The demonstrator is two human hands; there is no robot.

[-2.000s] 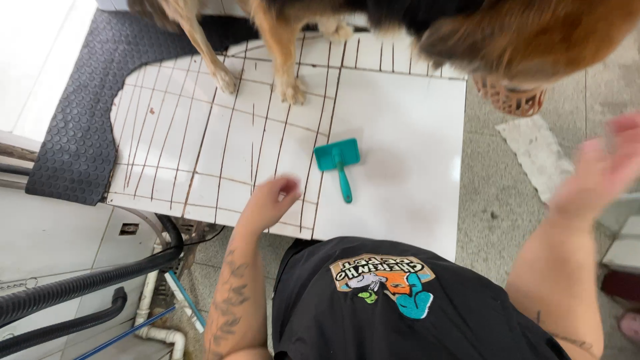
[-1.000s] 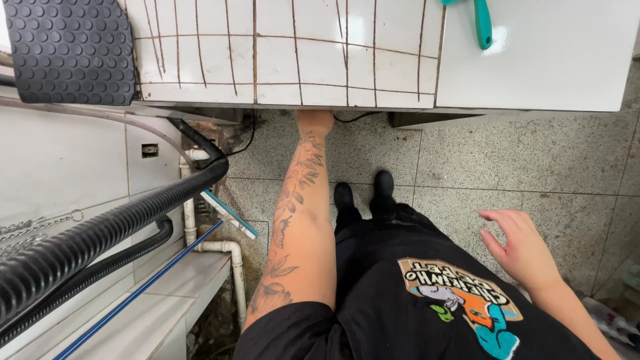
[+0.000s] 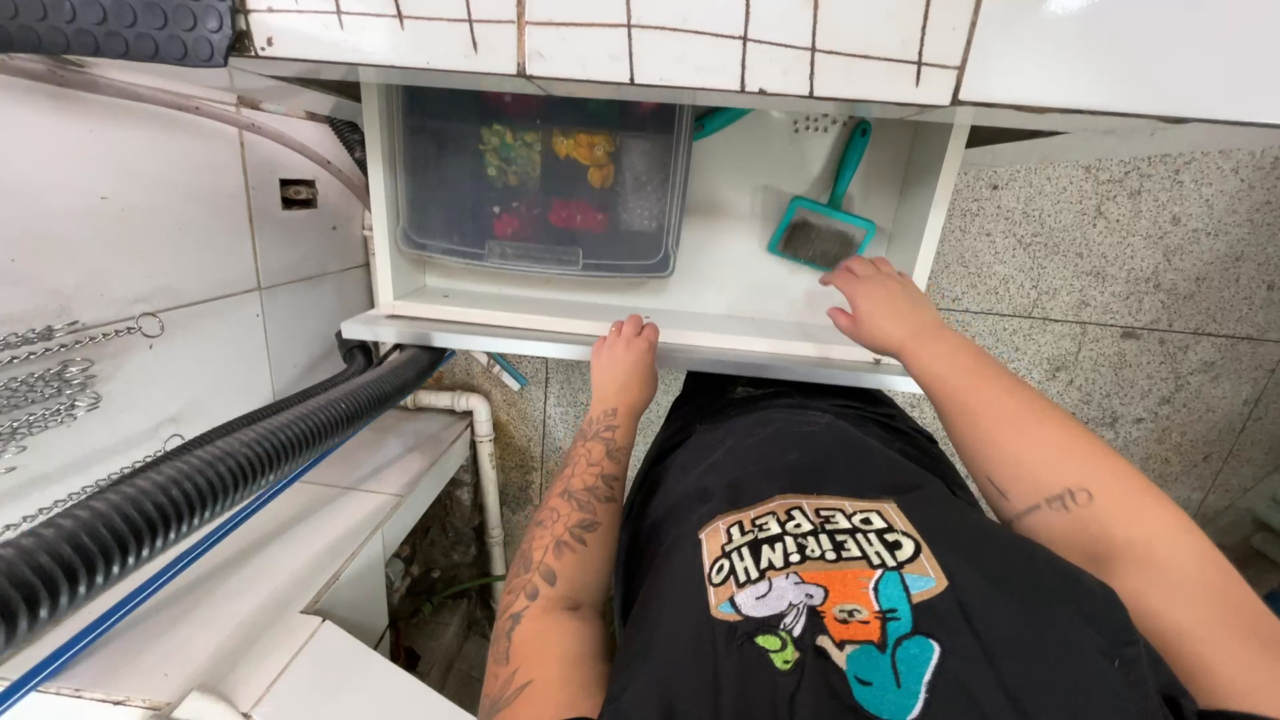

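A white drawer stands pulled out beneath the tiled table. My left hand has its fingers curled over the drawer's front edge. Inside the drawer, at the right, lies a teal slicker brush with its bristles up and its handle pointing away from me. My right hand reaches over the drawer's right part, fingers apart, at the lower edge of the brush head. A lidded clear plastic box with small coloured items in compartments fills the drawer's left side. Another teal handle shows partly beside the box, near small metal pieces.
The white tiled tabletop overhangs the drawer's back. A black ribbed hose and a blue pole cross the left side. Metal chains hang on the tiled wall, and a white pipe runs down beside the drawer.
The drawer, closed under the table a second ago, is now pulled out. My right hand has moved from beside my body to over the drawer. The view has shifted down from the dog and tabletop.
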